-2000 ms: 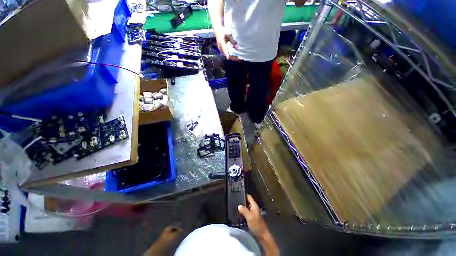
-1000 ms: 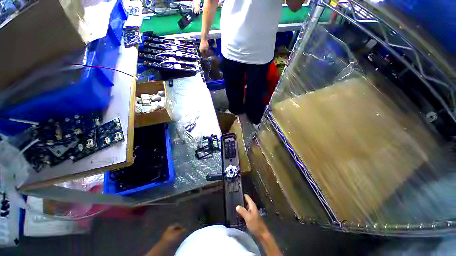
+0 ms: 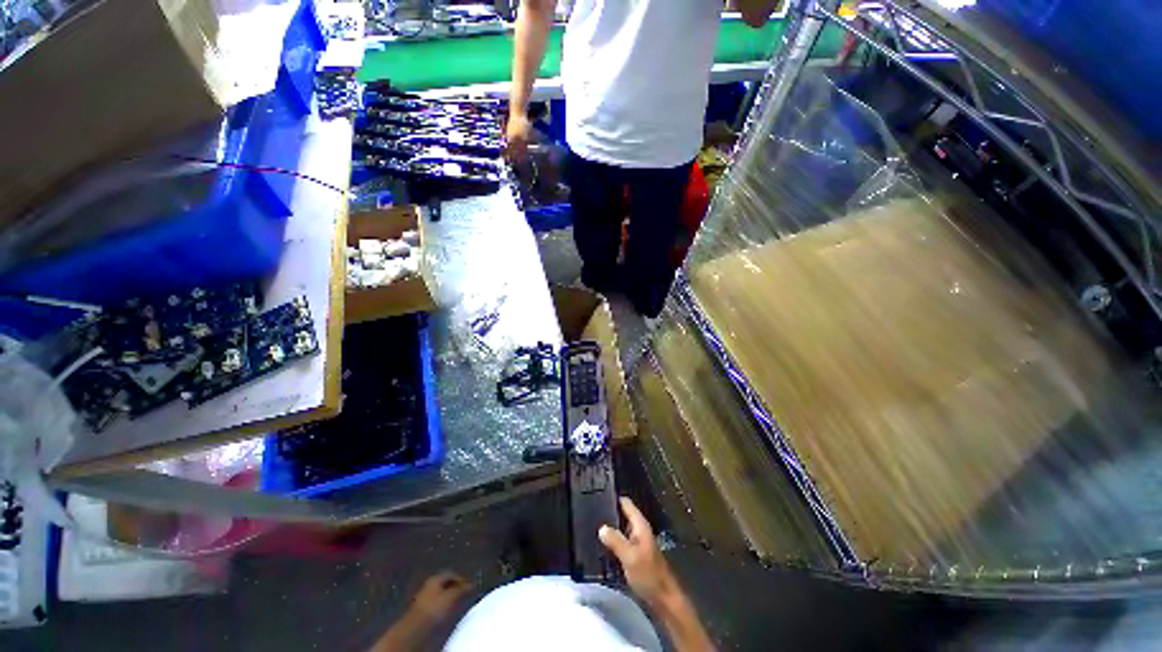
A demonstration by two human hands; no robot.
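Note:
A long black device housing (image 3: pixel 588 395) points away from me, with its round silver-grey centre facing up and a short side handle (image 3: pixel 544 453) sticking out to the left. My right hand (image 3: pixel 630 548) holds it near its close end, thumb on top. My left hand (image 3: pixel 440 596) is low in the picture, left of the white cap, away from the housing; it is small and dark, and its fingers cannot be made out. Small black frames (image 3: pixel 529 373) lie on the bubble wrap (image 3: pixel 491 427) just left of the housing.
A blue bin (image 3: pixel 433 439) of black parts and a carton (image 3: pixel 382 301) of white parts stand left. Circuit boards (image 3: pixel 191 350) lie on the left bench. Open units (image 3: pixel 433 138) lie further back. A person (image 3: pixel 637 89) stands ahead. A film-wrapped rack with cardboard (image 3: pixel 892 369) is at right.
The view has shifted slightly. My right hand keeps its hold on the housing. The standing person's arm has lowered from in front of the body to the side.

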